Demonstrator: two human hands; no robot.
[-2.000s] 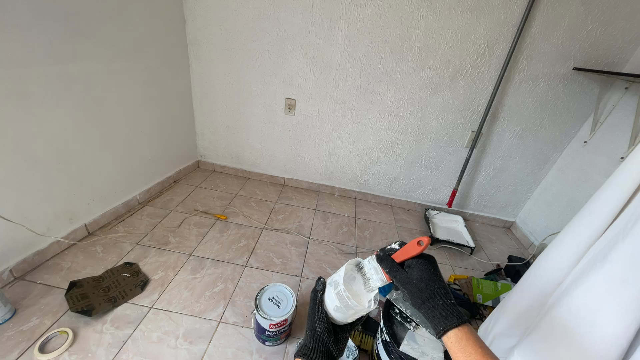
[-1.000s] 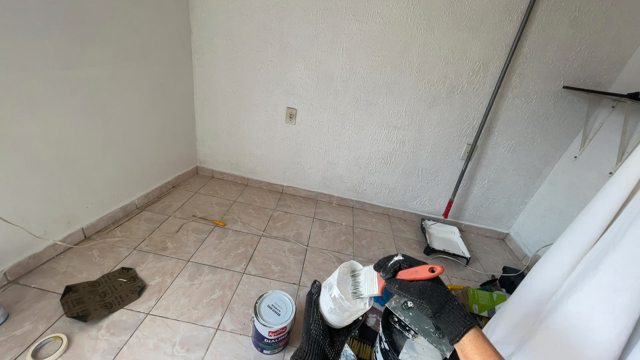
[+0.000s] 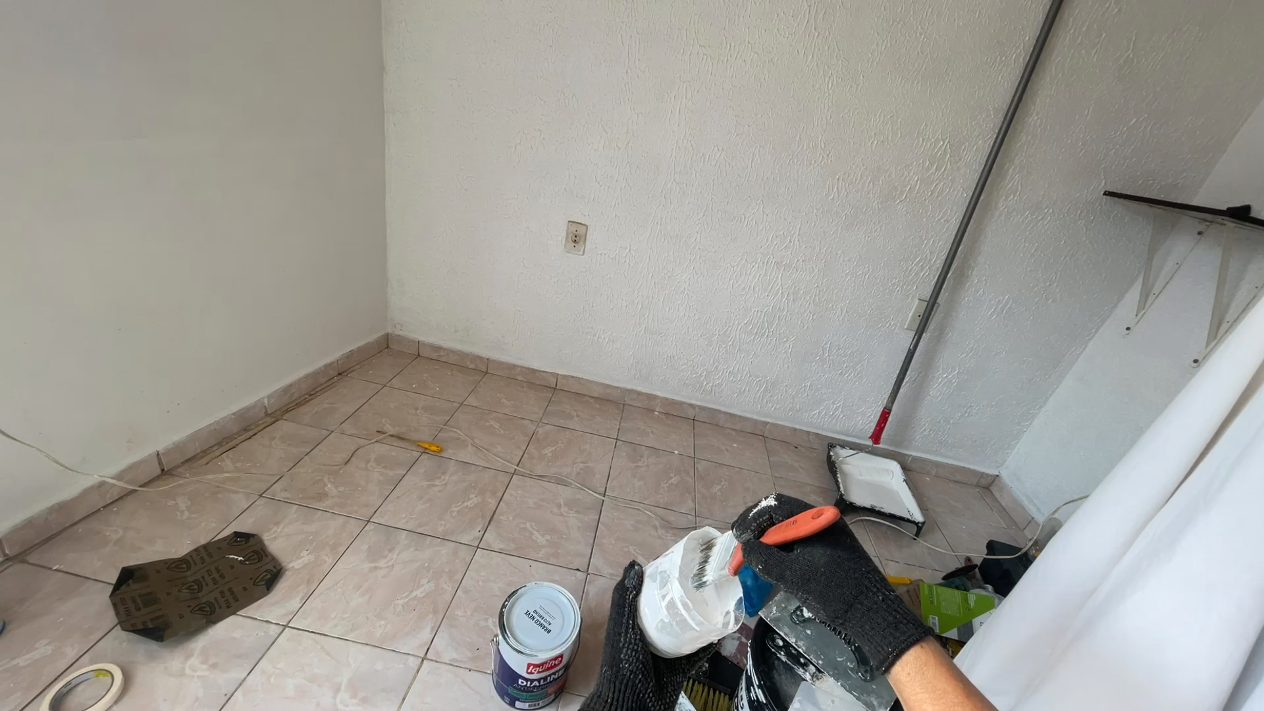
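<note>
My left hand (image 3: 642, 647), in a black knit glove, holds a white plastic tub (image 3: 676, 617) tilted, with white paint in it. My right hand (image 3: 834, 578), gloved the same way, grips the orange handle of a paintbrush (image 3: 800, 526); its paint-coated bristles are at the mouth of the tub. Below the right hand, a metal putty knife or trowel blade (image 3: 825, 647) lies over a black bucket (image 3: 765, 671) smeared with white. Left of the tub, a closed paint can (image 3: 538, 647) stands on the tiles.
A paint tray (image 3: 877, 484) lies near the back wall, beside a leaning pole (image 3: 973, 212). Sandpaper (image 3: 197, 585), masking tape (image 3: 87, 686) and a yellow-handled tool (image 3: 428, 447) lie on the floor. A thin cable (image 3: 583, 484) crosses the tiles. White cloth (image 3: 1136, 563) hangs at right.
The brush handle has turned in my right hand, its end swinging lower and then back up a little. The brush stays at the tub, which my left hand still holds.
</note>
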